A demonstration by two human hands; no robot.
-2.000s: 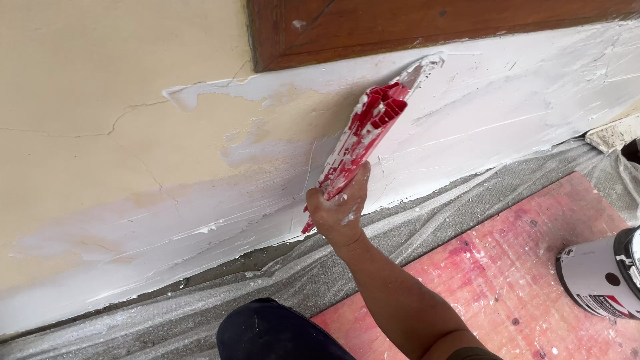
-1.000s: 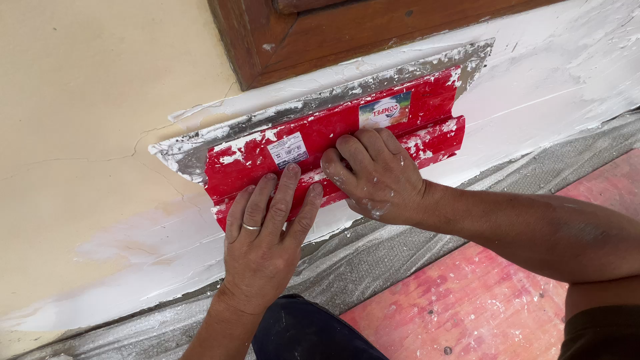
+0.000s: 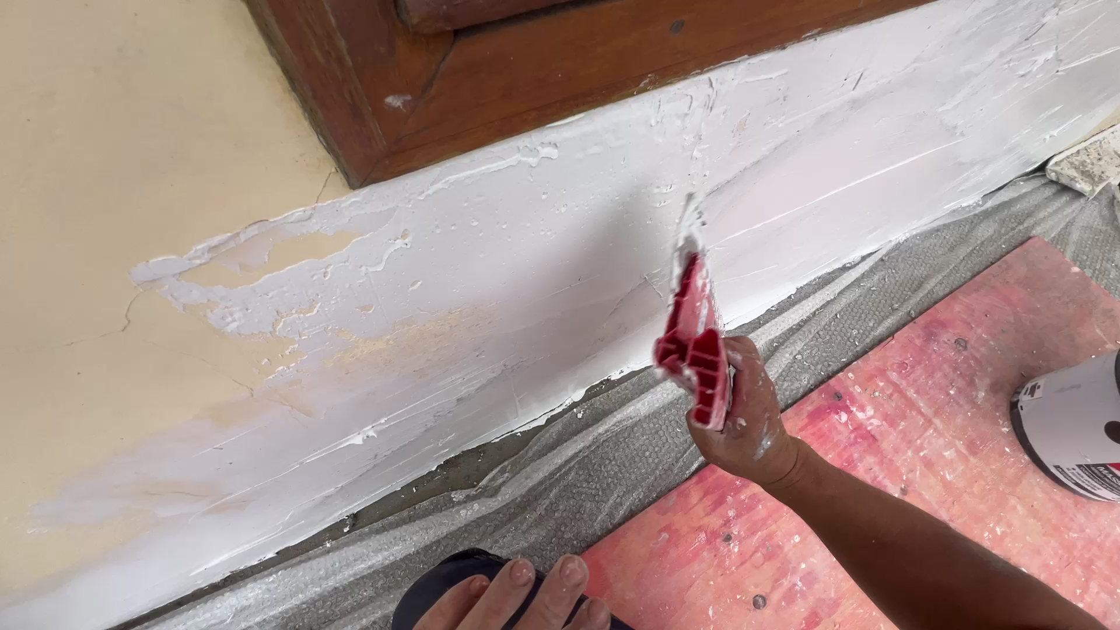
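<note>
My right hand [image 3: 744, 424] grips a wide red plastic-handled plastering spatula [image 3: 696, 341], seen end-on. White filler coats the spatula's blade, which points up toward the wall; whether it touches the wall I cannot tell. Behind it, wet white filler [image 3: 560, 236] covers a band of the wall below the brown wooden frame [image 3: 560, 79], with ridges and small pits in it. My left hand [image 3: 525, 599] is at the bottom edge, its fingers lying over my dark-clothed knee [image 3: 429, 586]; most of that hand is out of view.
Cream paint [image 3: 131, 175] with fine cracks is on the wall at left. Bubble-textured plastic sheeting [image 3: 604, 464] lies along the wall's foot. On it is a pink-stained board [image 3: 857, 437], with a white bucket [image 3: 1072, 429] at right. A filler-crusted object [image 3: 1085, 162] lies at the far right.
One second ago both hands pressed the spatula flat to the wall; now only my right hand holds it, turned end-on. My left hand has moved down to my knee. Filler now covers more wall below the frame's corner.
</note>
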